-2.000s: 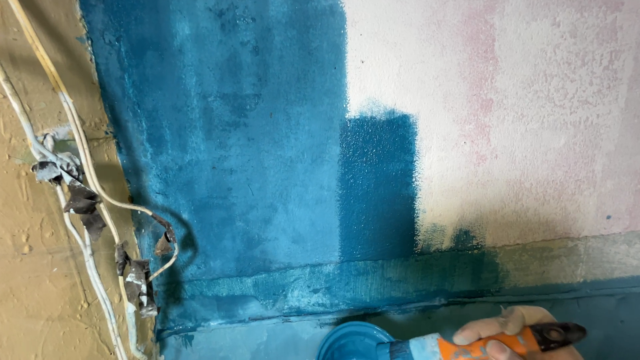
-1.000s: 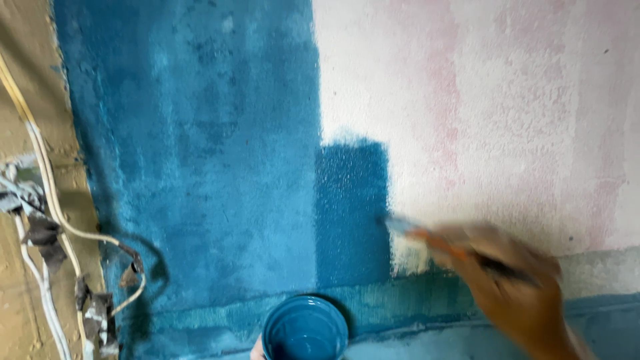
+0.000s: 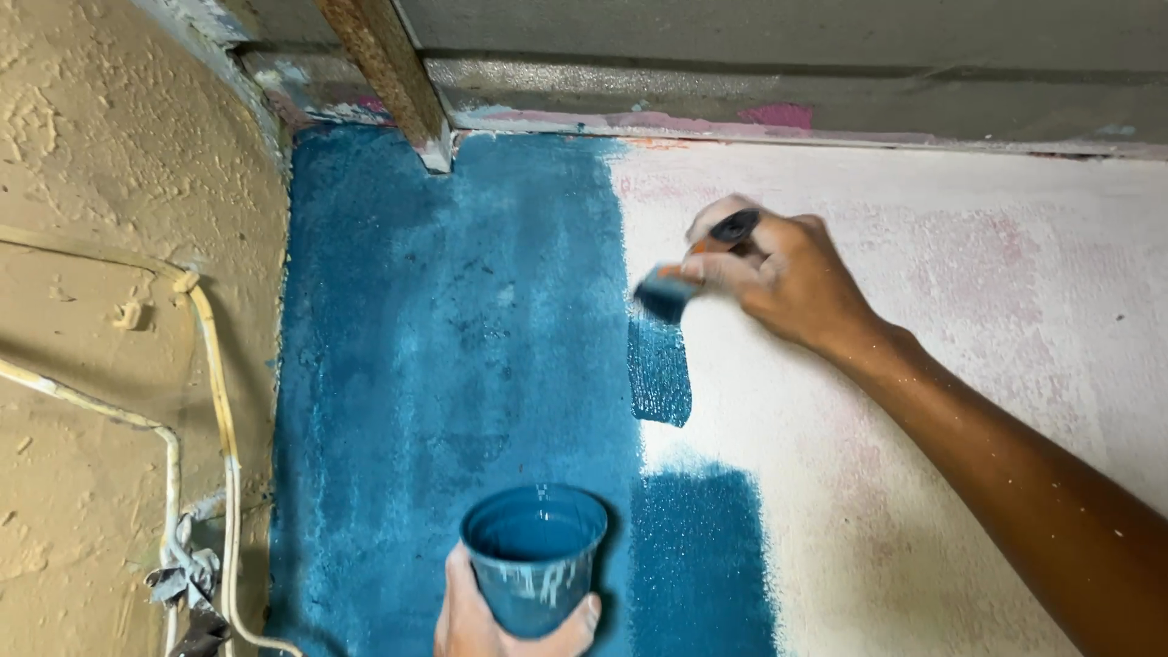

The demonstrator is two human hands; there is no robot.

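My right hand (image 3: pixel 762 265) grips a paintbrush (image 3: pixel 665 292) with an orange and black handle. Its blue-laden bristles are against the wall at the top of a fresh blue stroke (image 3: pixel 659 374), slightly blurred. Low in the view, my left hand (image 3: pixel 516 639) is wrapped around a plastic cup (image 3: pixel 534 584) of blue paint, with pale drips down its outside. Behind both is the wall, its left part painted blue (image 3: pixel 411 347) and its right part whitish with pink patches (image 3: pixel 985 265). A wider blue patch (image 3: pixel 698 557) lies below the stroke.
A rough tan wall (image 3: pixel 82 164) meets the blue one at the left. Pale cables (image 3: pixel 214 365) run along it, with dark, torn tape (image 3: pixel 201 630) at a joint. A rusty beam (image 3: pixel 388 78) comes down from the grey ceiling panels (image 3: pixel 776 46).
The view has shifted up the wall. A separate blue stroke now shows above the wider patch. My right hand has moved up with the brush, and the cup in my left hand is more fully visible.
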